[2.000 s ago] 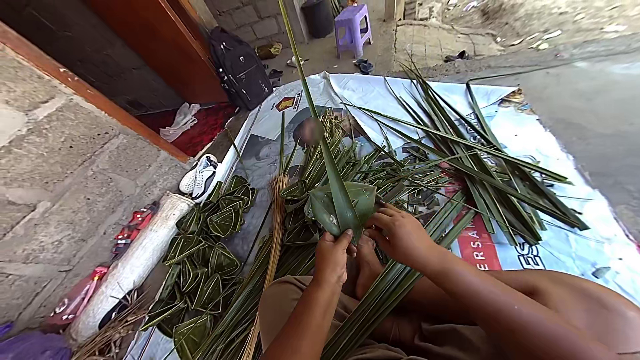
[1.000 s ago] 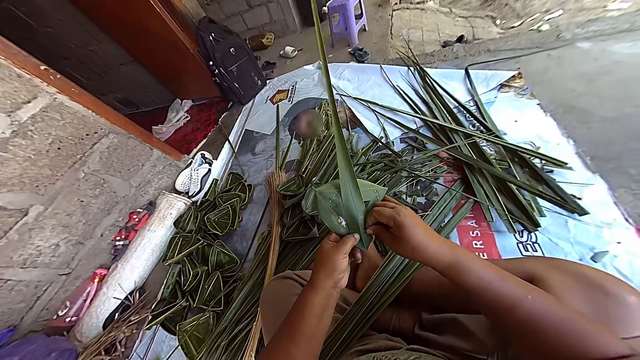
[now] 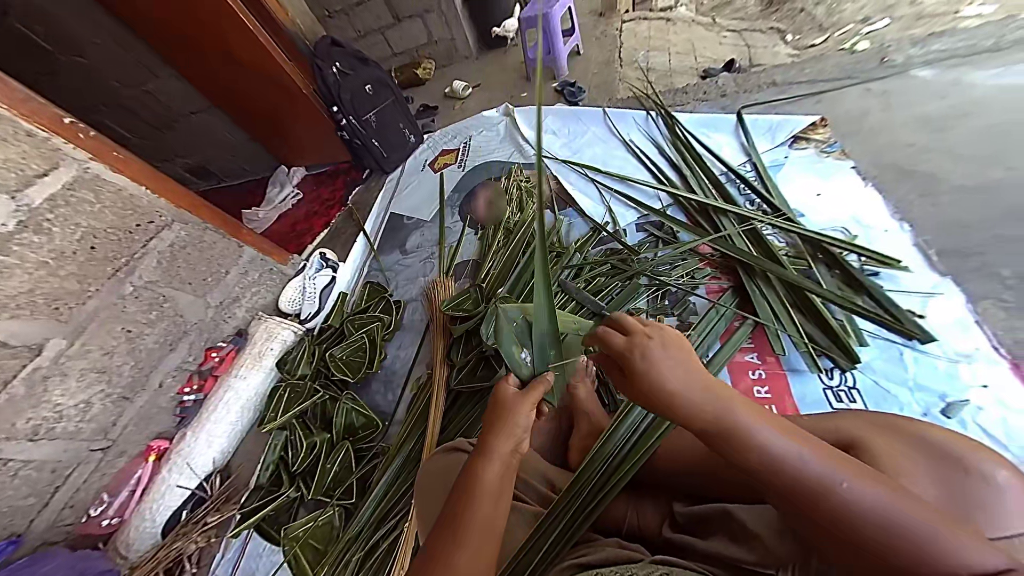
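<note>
My left hand (image 3: 516, 408) pinches the lower edge of a folded green palm-leaf piece (image 3: 520, 340), from which a long leaf strip (image 3: 541, 240) stands up. At the right of the piece, my right hand (image 3: 640, 352) holds a small knife (image 3: 582, 298), its dark blade pointing up and left, and a thin sliver runs from the fingers to the leaf. Finished-looking folded leaf pieces (image 3: 352, 352) lie heaped at the left. A bundle of thin sticks (image 3: 438, 344) lies beside them. Long leaf strips (image 3: 600, 496) rest across my lap.
Loose palm leaves (image 3: 768, 256) spread over a printed banner sheet (image 3: 888, 232) on the ground. At the left are a white log-like post (image 3: 224, 432), sneakers (image 3: 310, 286) and a block wall (image 3: 120, 320). A black backpack (image 3: 368, 104) and a purple stool (image 3: 552, 36) stand farther back.
My right hand has moved slightly right, away from the folded leaf, and the knife blade now shows above it. My left hand keeps its hold on the leaf.
</note>
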